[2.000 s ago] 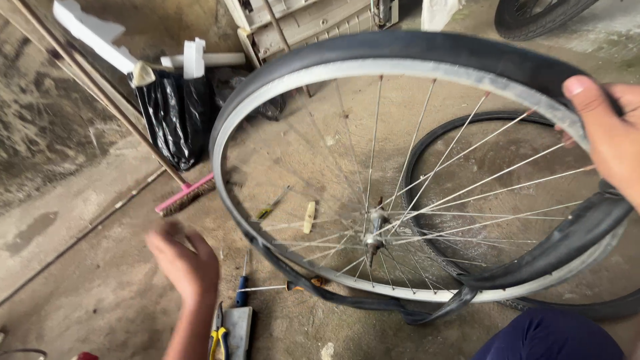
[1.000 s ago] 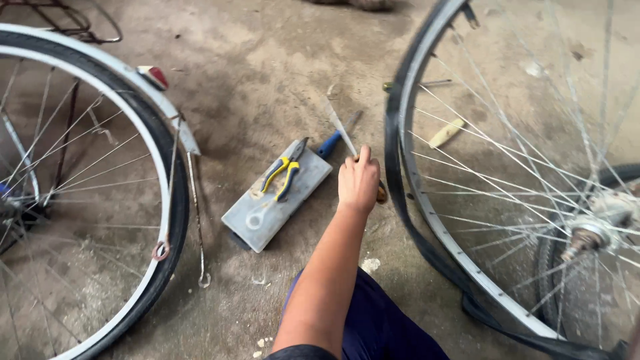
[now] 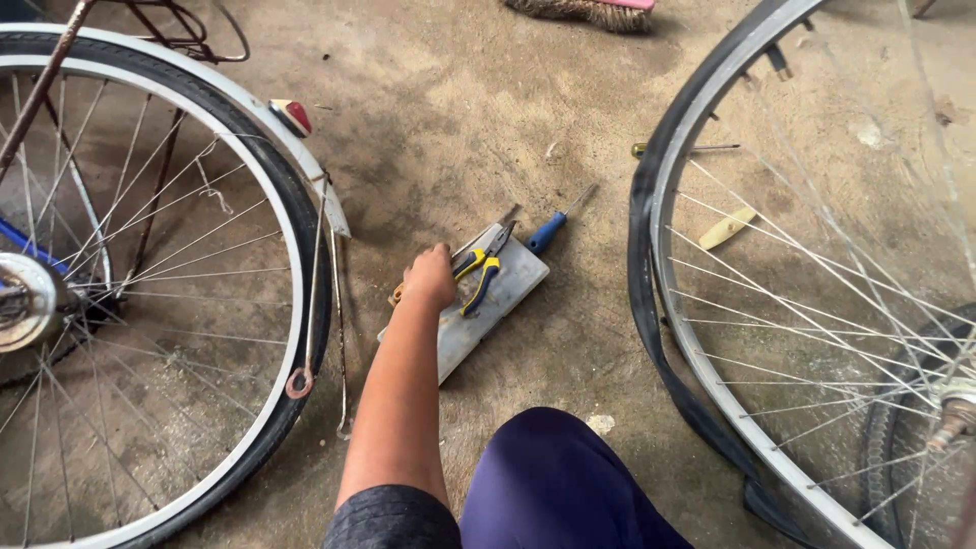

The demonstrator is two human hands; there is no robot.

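Observation:
My left hand (image 3: 429, 278) is closed around a screwdriver with an orange handle (image 3: 396, 294), low over the left edge of a grey flat case (image 3: 507, 301). Pliers with yellow and blue handles (image 3: 480, 278) lie on the case, right beside my fingers. A blue-handled screwdriver (image 3: 547, 232) rests at its upper right corner. On the right stands a spoked bicycle wheel rim (image 3: 665, 229), with a black inner tube (image 3: 646, 293) hanging loose along its lower left side. My right hand is out of view.
A bicycle's mounted wheel (image 3: 309, 305), with a fender (image 3: 252, 103) and reflector (image 3: 291, 117), stands at left. Beyond the right rim lie another screwdriver (image 3: 717, 146), a pale flat piece (image 3: 727, 228) and a tire (image 3: 877, 457). A broom head (image 3: 583, 11) is at the top.
My left hand has carried the screwdriver left, from beside the right wheel to the case. My right hand, on the wheel two seconds ago, is out of view. The view has swung left and down.

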